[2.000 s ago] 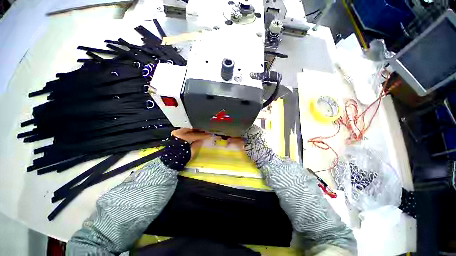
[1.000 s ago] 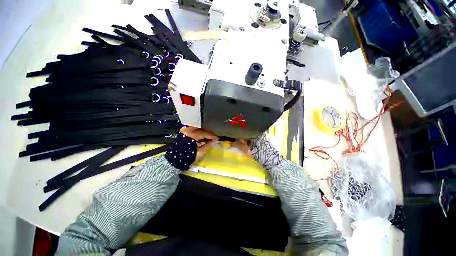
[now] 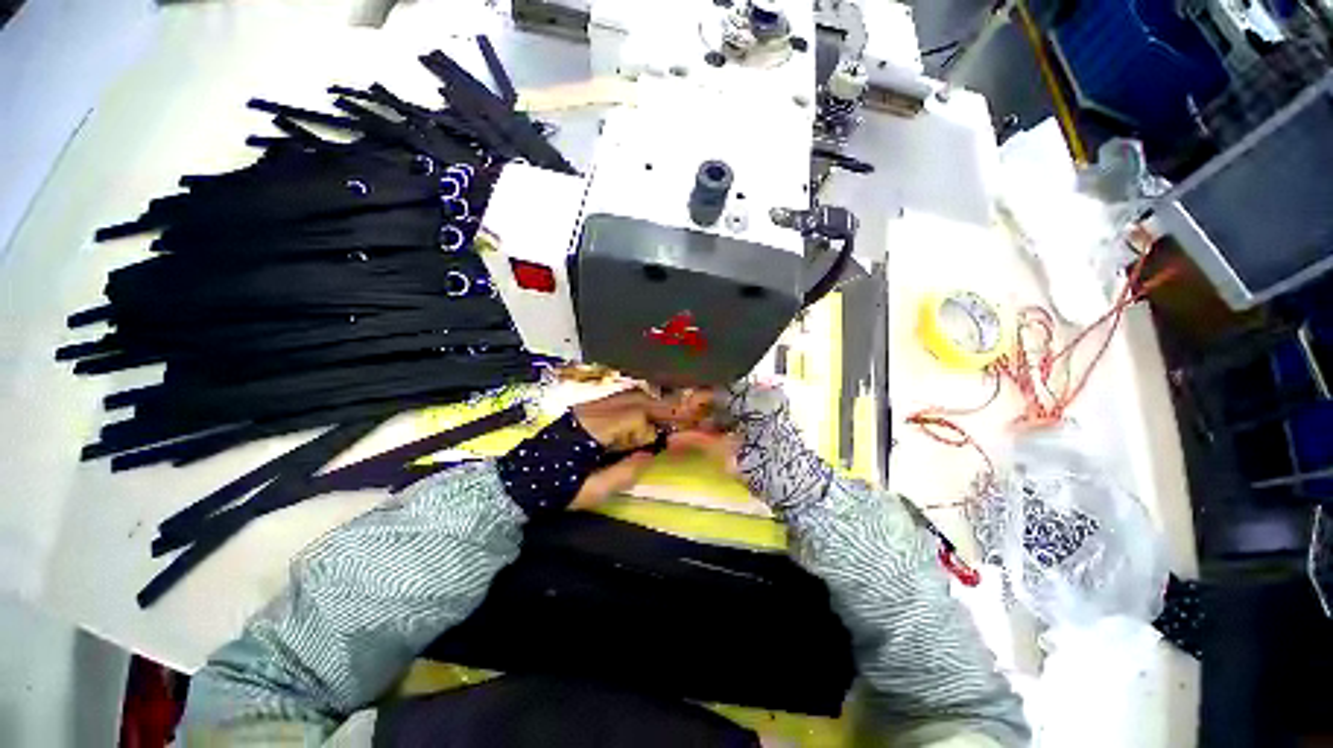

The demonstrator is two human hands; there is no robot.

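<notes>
My left hand (image 3: pixel 621 427) and my right hand (image 3: pixel 705 433) are close together just below the head of the sewing machine (image 3: pixel 684 300), over its yellow-taped bed. Both are bare and blurred, and what the fingers hold cannot be made out. The presser foot is hidden. A dark strap (image 3: pixel 453 443) runs from the left toward my left hand. A stack of black webbing straps (image 3: pixel 658 599) lies at the table's front edge between my sleeves. Finished straps (image 3: pixel 293 292) are fanned out left of the machine, with shiny rings (image 3: pixel 456 237) at their near ends.
Right of the machine lie a yellow tape roll (image 3: pixel 962 327), tangled orange-red cord (image 3: pixel 1041 383), red-handled thread snips (image 3: pixel 953 561) and a clear bag of rings (image 3: pixel 1075 533). A grey panel (image 3: pixel 1260 190) stands at the far right.
My left hand has moved right, off the machine's left front, and is now nearer my right hand. The view has also shifted slightly.
</notes>
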